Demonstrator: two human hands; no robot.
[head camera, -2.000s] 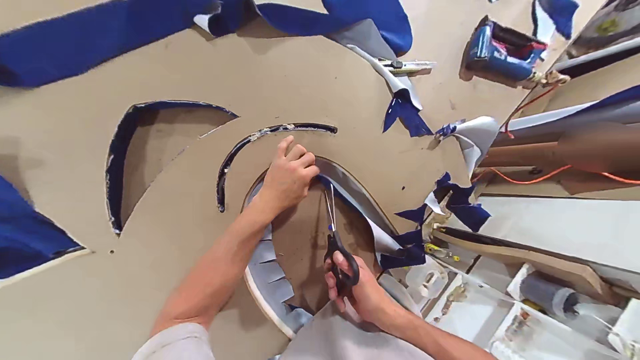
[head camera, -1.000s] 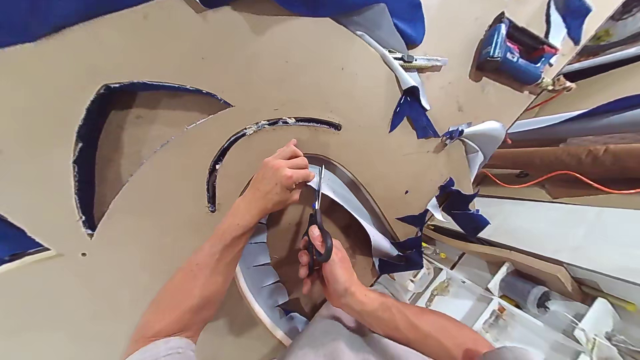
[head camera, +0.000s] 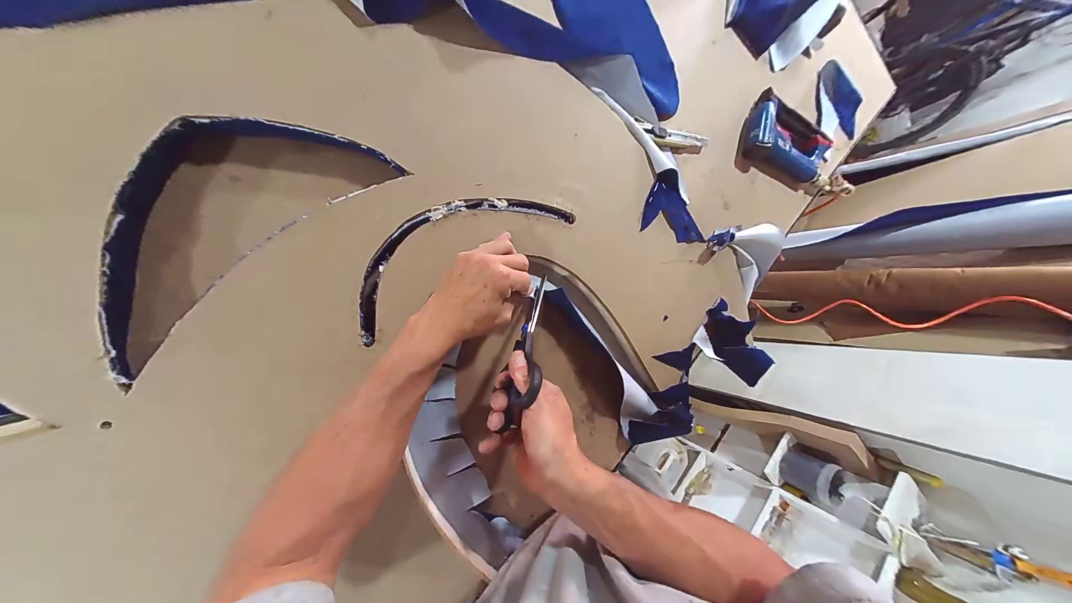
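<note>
My right hand (head camera: 536, 423) has its fingers through the black handles of a pair of scissors (head camera: 529, 352), whose blades point up the view at the edge of a blue fabric with a pale backing (head camera: 620, 368). Beside the blade tips, my left hand (head camera: 486, 285) pinches the edge of that fabric. The fabric lines a curved opening in a large tan panel (head camera: 276, 435). Along the opening's lower left side the pale backing (head camera: 448, 444) is cut into several tabs. A narrow curved slot (head camera: 402, 239) and a larger blue-edged opening (head camera: 126, 243) lie to the left.
A utility knife (head camera: 674, 138) lies near blue fabric strips (head camera: 536, 29) at the top. A blue power tool (head camera: 779, 138) rests near the panel's right edge. Fabric scraps (head camera: 737, 343) lie right of the opening. An orange cord (head camera: 913, 322) and a divided white tray (head camera: 766, 507) are beyond.
The scissors and both hands remain at the opening's upper edge. The loose fabric strip beside the blades now shows more of its blue face. The view has shifted somewhat.
</note>
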